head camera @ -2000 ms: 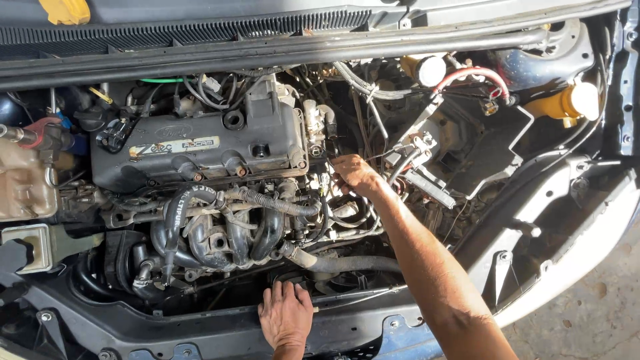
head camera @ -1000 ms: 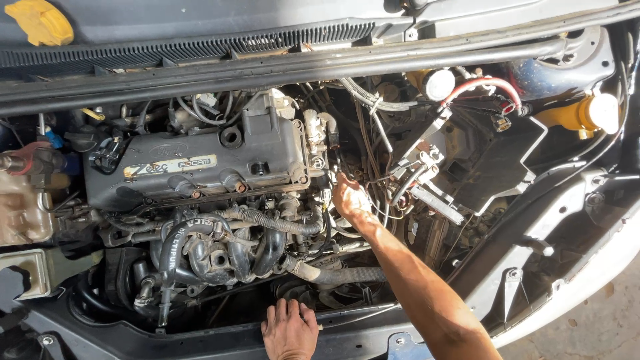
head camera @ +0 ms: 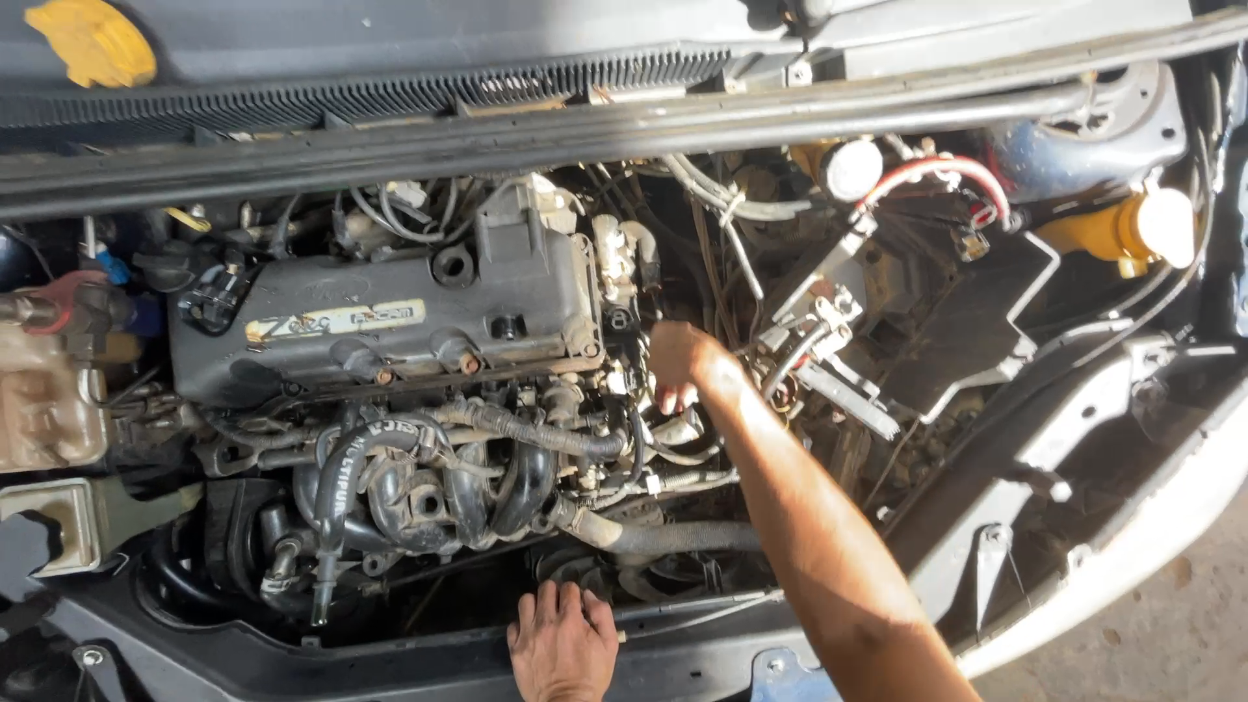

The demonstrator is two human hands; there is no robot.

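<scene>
My left hand (head camera: 563, 639) rests on the front crossmember (head camera: 458, 663) of the car's engine bay, fingers over its inner edge. My right hand (head camera: 675, 361) reaches down at the right end of the engine, beside the black plastic engine cover (head camera: 390, 312), among wires and hoses. Its fingers are partly hidden, so whether they hold anything cannot be told. Just below it is a wiring harness (head camera: 682, 480). A ribbed hose (head camera: 526, 429) and a large radiator hose (head camera: 673, 538) run in front of the engine.
Right of my forearm stands a metal battery bracket (head camera: 829, 341) with a red cable (head camera: 936, 171). A yellow reservoir (head camera: 1102, 234) is at the right, a stained coolant tank (head camera: 49, 400) at the left. A yellow cap (head camera: 93, 44) lies by the cowl at the upper left.
My right hand has turned and its fingers now point down toward the wires and hoses beside the engine. My left hand stays on the front crossmember.
</scene>
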